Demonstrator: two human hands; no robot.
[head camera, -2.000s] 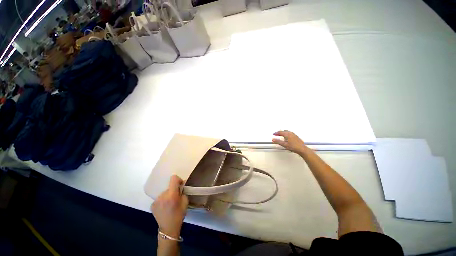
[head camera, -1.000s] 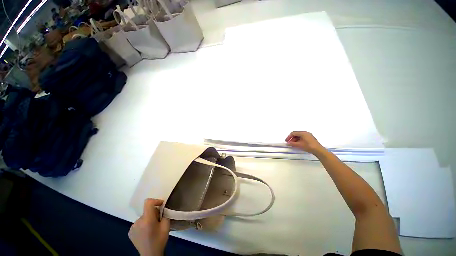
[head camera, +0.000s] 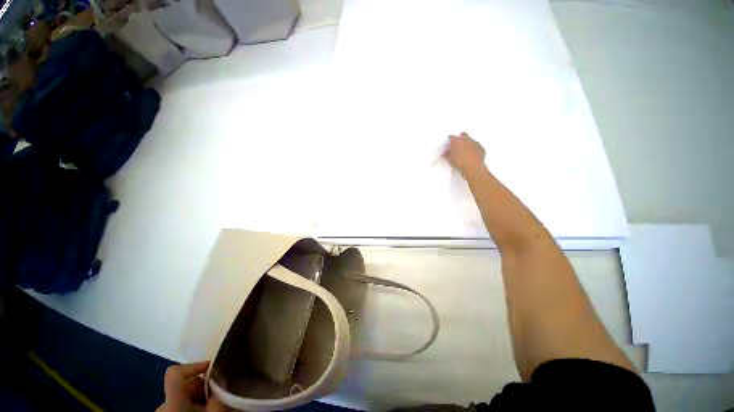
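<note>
A beige tote bag (head camera: 233, 273) lies on its side at the table's front edge, its opening turned towards me. Its grey-brown lining and an inner divider show inside, and one handle loop lies out to the right. My left hand (head camera: 187, 386), partly cut off by the bottom edge, grips the bag's rim near the handle. My right hand (head camera: 464, 153) is over the white tissue stack (head camera: 386, 185), with its fingers bent together. Whether a sheet is between its fingers is hard to tell against the bright white.
Board inserts (head camera: 676, 298) lie in flat white stacks at the right. Navy bags (head camera: 80, 105) are heaped at the left. Several finished totes (head camera: 257, 20) stand at the far left edge of the table (head camera: 193, 153). A yellow line shows on the dark floor at lower left.
My right hand has moved from the stack's near edge forward over its middle. The bag and my left hand now appear lower and further left, and the bag's opening shows wider.
</note>
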